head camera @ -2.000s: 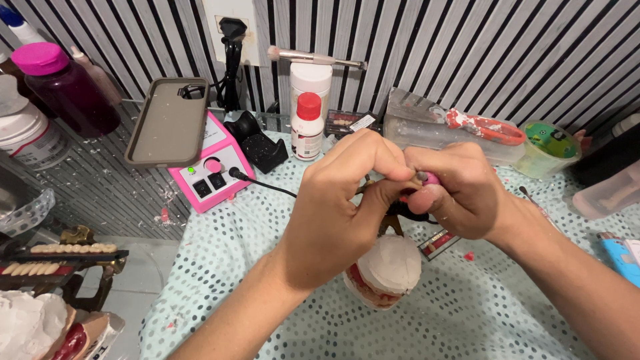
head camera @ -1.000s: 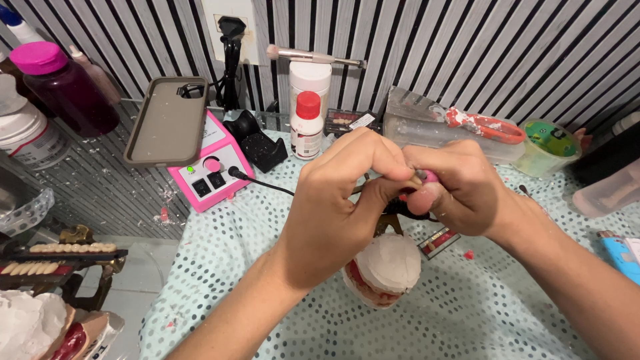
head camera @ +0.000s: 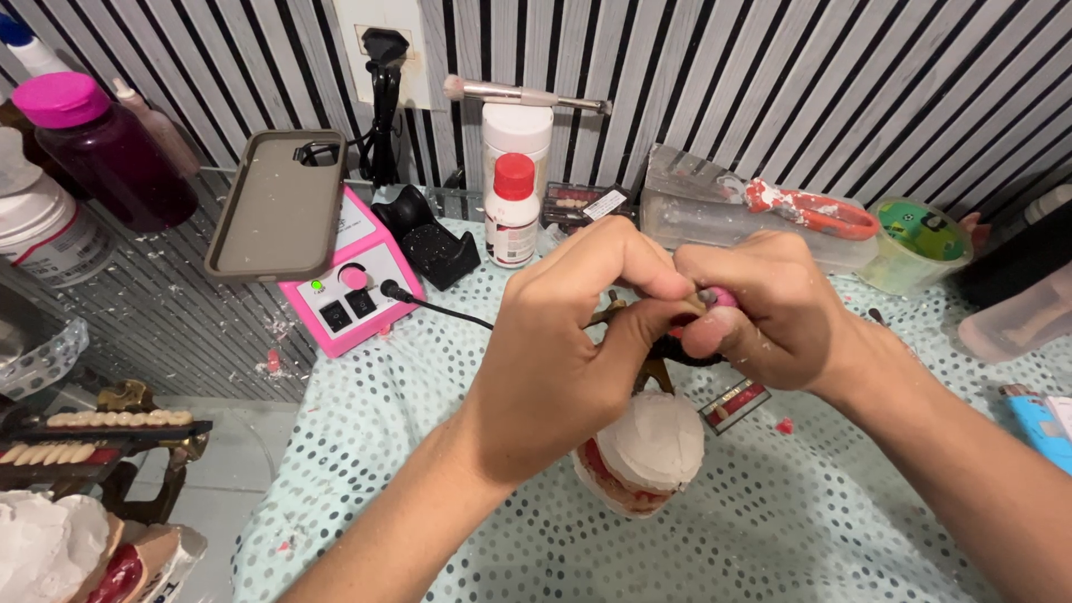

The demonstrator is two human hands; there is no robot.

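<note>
My left hand (head camera: 578, 335) pinches a small brownish piece between thumb and fingertips; the fingers hide most of it. Against it, my right hand (head camera: 762, 314) grips a pink-ended handpiece (head camera: 722, 298) with a grey tip, its body mostly hidden in the palm. The two hands meet at the fingertips. Below them a white plaster dental model (head camera: 653, 442) with reddish wax rests on the dotted cloth, joined to a brass-coloured articulator (head camera: 657, 374) partly behind my hands. A small card of artificial teeth (head camera: 735, 405) lies beside the model.
A pink control box (head camera: 356, 289) with a lit green light stands at left, a phone case (head camera: 278, 205) leaning on it. Behind are a red-capped bottle (head camera: 512, 222), a black handpiece rest (head camera: 431, 243) and a clear box (head camera: 703, 209). Another plaster model (head camera: 50, 544) sits lower left.
</note>
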